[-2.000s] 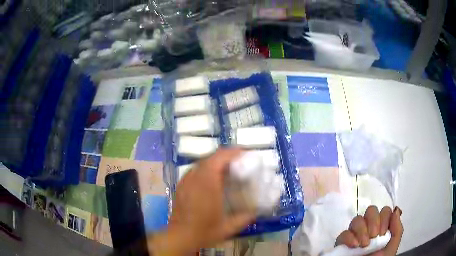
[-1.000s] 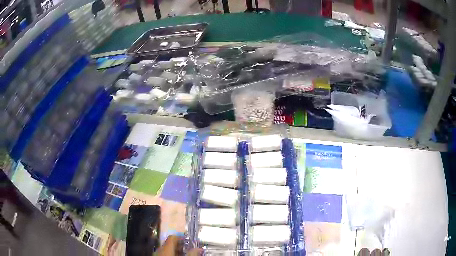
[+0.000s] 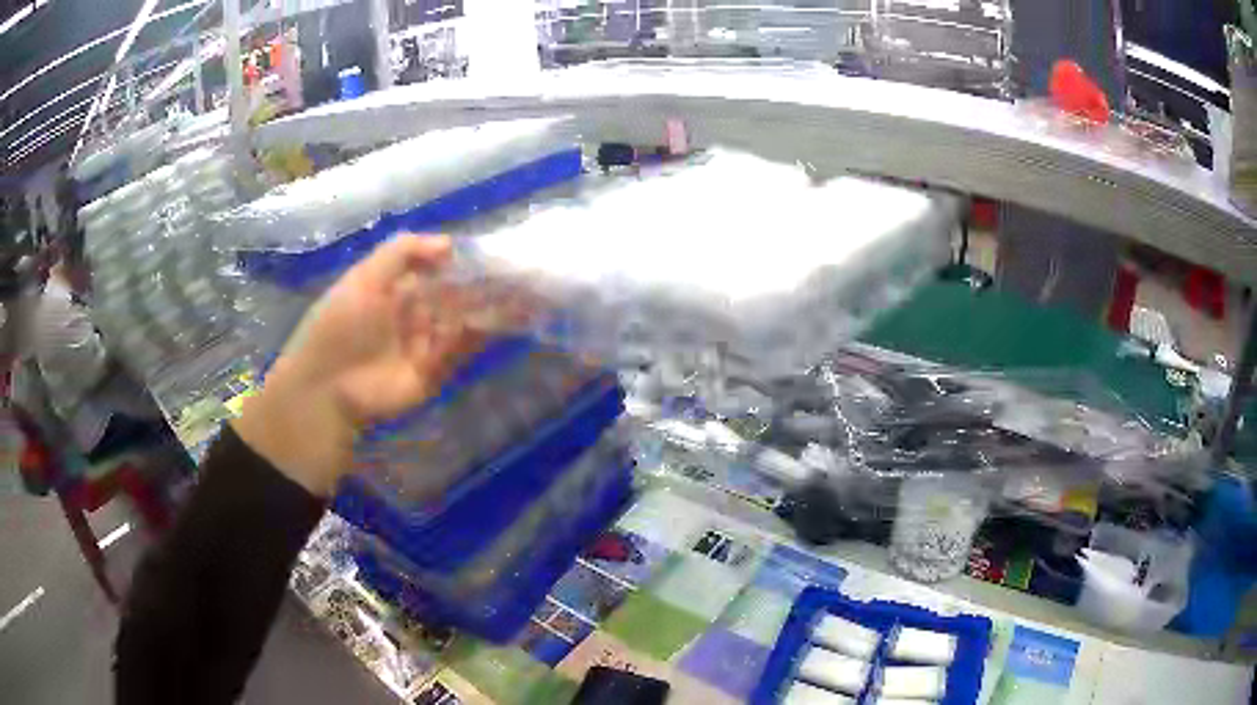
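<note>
My left hand (image 3: 400, 331) is raised at the left, gripping the near-left edge of a clear plastic tray or cover (image 3: 717, 248). The tray is tilted and blurred, with a bright white top; I cannot tell whether units lie in it. It is held above the bench, beside the tall stack of blue trays (image 3: 517, 510) with clear layers between. The blue tray (image 3: 976, 631) stands on the bench at the lower right, cut off by the bottom edge, with several white units (image 3: 924, 645) in two columns. My right hand is out of the picture.
A dark smartphone (image 3: 620, 687) lies left of the blue tray. A translucent container (image 3: 937, 526), crumpled clear film (image 3: 965, 413) and a white bin (image 3: 1137, 585) are behind. A pale shelf (image 3: 800, 103) crosses the top. A seated person (image 3: 69, 331) is at far left.
The view has swung left and up. My left hand has risen from the bottom edge with the clear tray in it. My right hand has left the picture.
</note>
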